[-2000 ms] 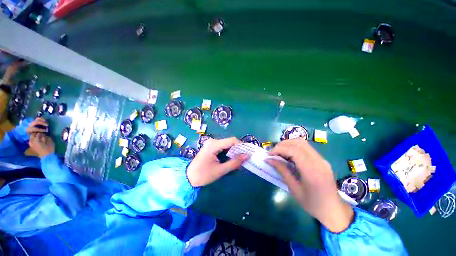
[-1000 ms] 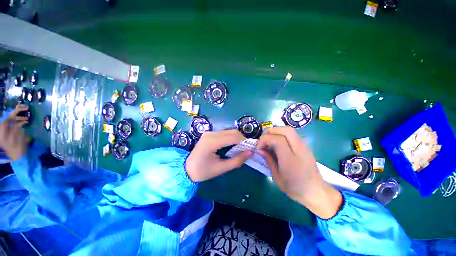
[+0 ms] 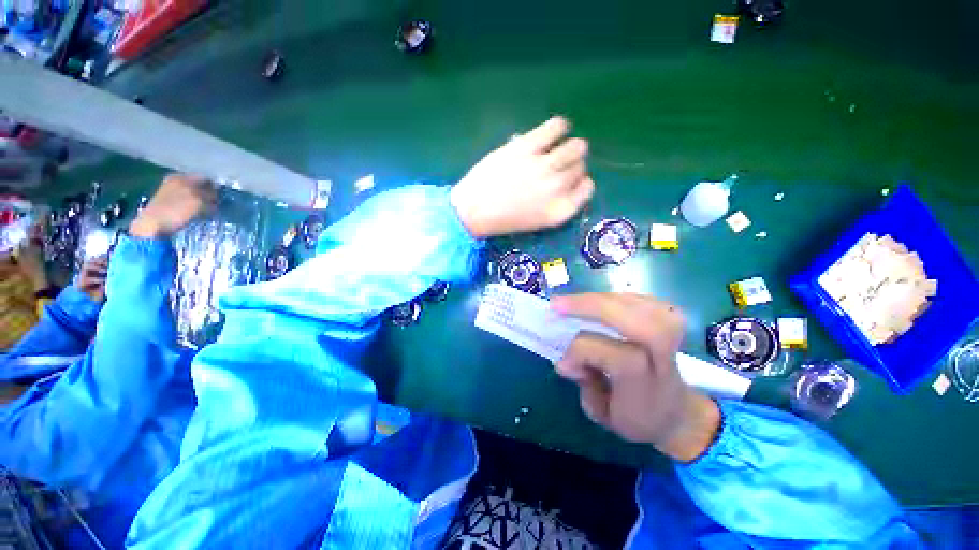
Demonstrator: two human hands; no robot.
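My right hand [image 3: 633, 371] grips a white adhesive label sheet [image 3: 526, 322] with a fine printed grid, held tilted above the bench. My left hand [image 3: 528, 185] is stretched forward over the green bench, fingers curled; whether it holds something small cannot be told. Just beyond the sheet lie a round housing [image 3: 520, 272] and a battery [image 3: 555, 272] with a yellow edge. Another housing [image 3: 610, 243] lies farther off beside its battery [image 3: 663, 236]. A third housing [image 3: 743, 343] is right of my right hand. A white strip [image 3: 714, 376] lies partly behind that hand.
A blue bin [image 3: 912, 360] with cream pieces is at the right, a translucent bottle [image 3: 705, 203] beyond my right hand. A clear round cover [image 3: 823, 387] lies near the bin. A coworker's hand [image 3: 177, 204] is over the blister tray [image 3: 220, 258] at left. A grey bar [image 3: 161, 134] crosses the bench.
My left hand has left the sheet and moved forward and right, its sleeve now covering several housings. My right hand keeps the sheet. The coworker's arm has reached farther over the tray.
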